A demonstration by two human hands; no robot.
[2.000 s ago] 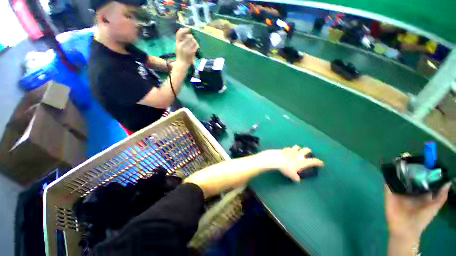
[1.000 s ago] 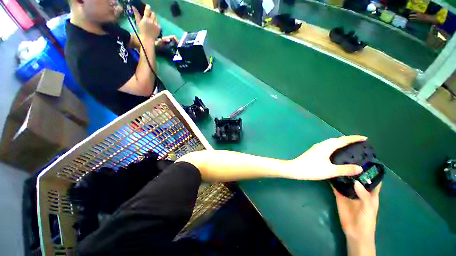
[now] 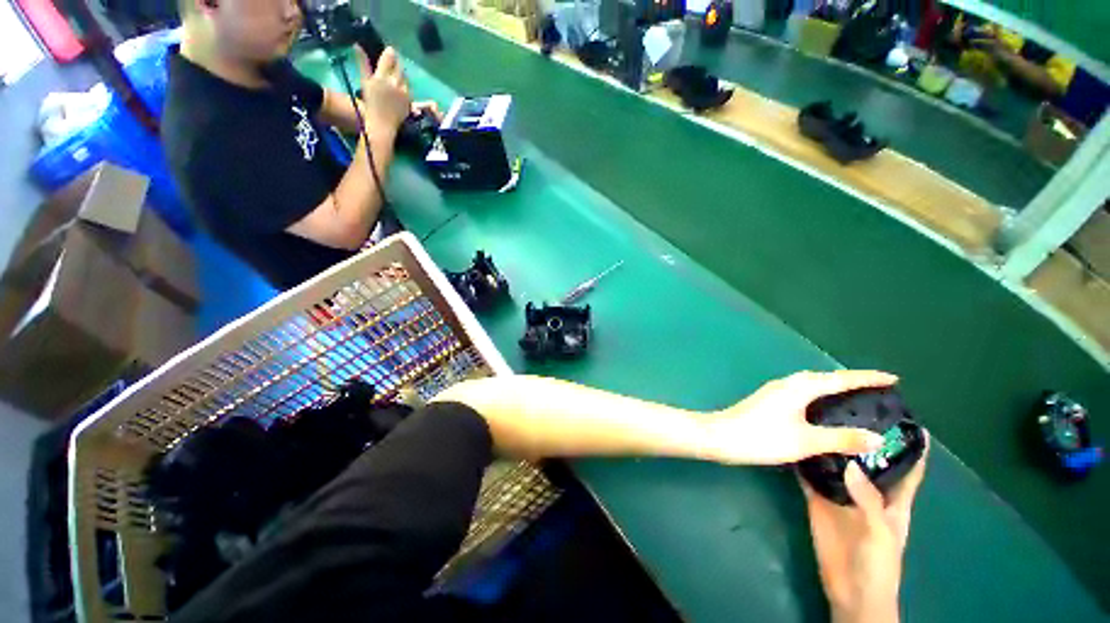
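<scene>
A closed black unit [image 3: 856, 411] is held between my two hands above the green bench, at the right of the view. A green circuit board [image 3: 895, 445] shows in an opening on its right side. My left hand [image 3: 779, 420] lies over the top and left of the unit, fingers along its far edge. My right hand [image 3: 862, 523] holds it from below and the near side, thumb up by the board. The undersides of the unit and most right fingers are hidden.
A beige crate [image 3: 91, 511] with black shells stands at the left. Two black housing pieces [image 3: 556, 332] and a thin screwdriver [image 3: 592, 282] lie on the bench. A wired unit [image 3: 1068, 435] sits on the conveyor at far right. A neighbouring worker [image 3: 262, 146] sits near a black-and-white box [image 3: 472, 152].
My left hand has moved from the bench onto the unit, which now appears closed between both hands. Over the last second, the wired unit at far right has come further into view.
</scene>
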